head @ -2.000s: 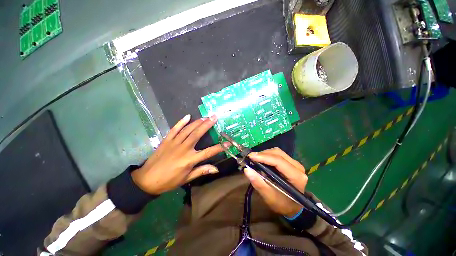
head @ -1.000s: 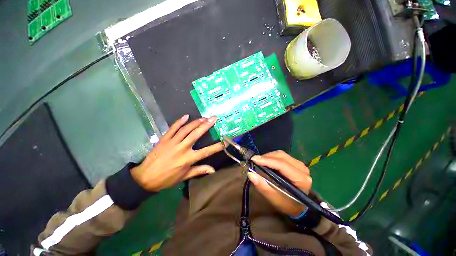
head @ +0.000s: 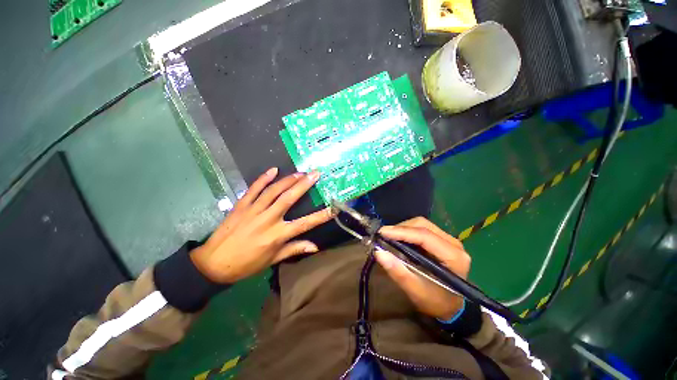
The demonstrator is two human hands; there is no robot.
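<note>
A green circuit board [head: 349,137] with small dark parts and a bright glare band lies tilted on the black work mat [head: 260,82], its near edge at the mat's front edge. My left hand [head: 249,226] is spread palm down, with fingertips on the board's near-left corner. My right hand [head: 427,260] holds the black soldering iron [head: 423,260] like a pen. The iron's metal tip and the thin solder feed guide [head: 347,228] meet at the board's lower-left edge, by my left index fingertip. Whether the tip touches the board is unclear.
A pale waste cup [head: 475,67] stands right of the board, with a yellow sponge [head: 447,15] behind it. The iron's cable and grey tube [head: 586,200] loop at the right. Another green board [head: 82,18] lies at the far left. Yellow-black tape [head: 534,189] marks the green floor.
The view has shifted, so the board, cup and sponge appear higher in the picture. My left hand stays on the board's corner and my right hand keeps the iron at its lower-left edge.
</note>
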